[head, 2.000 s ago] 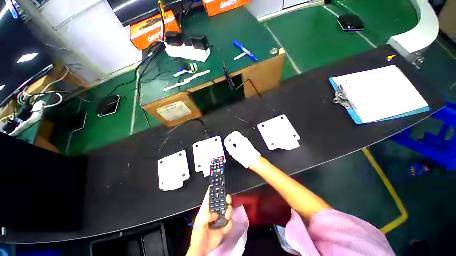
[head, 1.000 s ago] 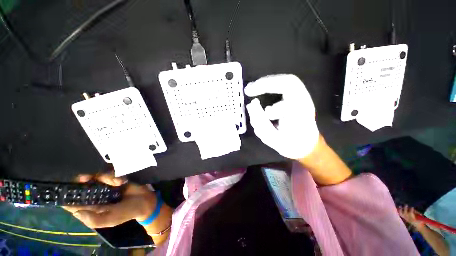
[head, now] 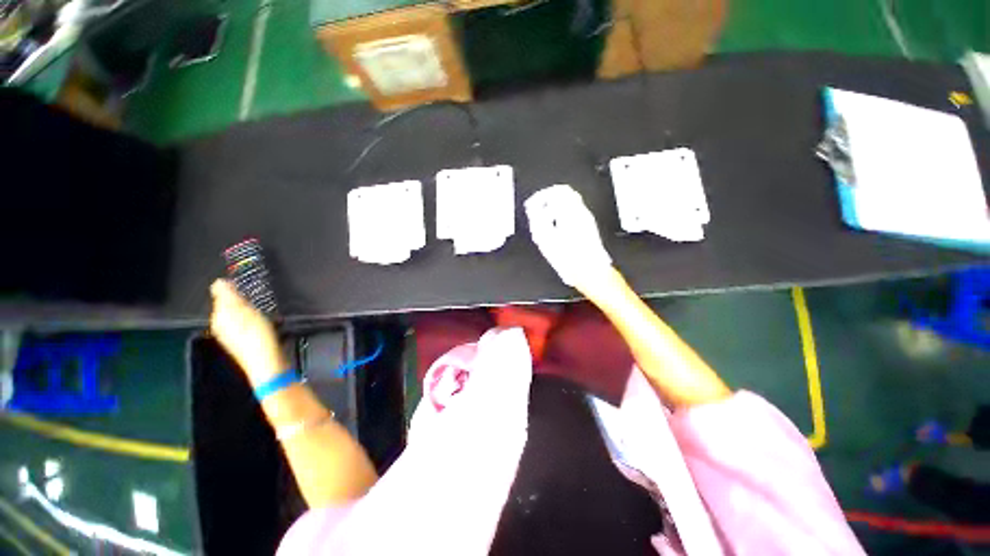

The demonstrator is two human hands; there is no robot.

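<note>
Three white set-top boxes lie on the black bench: one on the left [head: 386,222], one in the middle [head: 476,206] and one to the right [head: 660,193]. Each has a white tab past its near edge. My bare left hand [head: 241,323], with a light blue wristband, holds the black remote control [head: 251,276] over the bench, left of the boxes. My right hand [head: 567,235], in a white glove, is between the middle and right boxes, apart from both. Its fingers are curled and I see nothing in it, but the fingertips are too blurred to read.
A blue clipboard with white paper [head: 917,171] lies at the bench's right. A large dark object [head: 81,206] stands at the left end. A thin black cord [head: 407,117] runs behind the boxes. A black bin [head: 233,434] is below the front edge. A wooden table [head: 664,33] stands beyond.
My left hand has swung up and away to the left with the remote control, now above the bench. My right hand stays beside the middle box. The view is farther from the boxes than one second ago.
</note>
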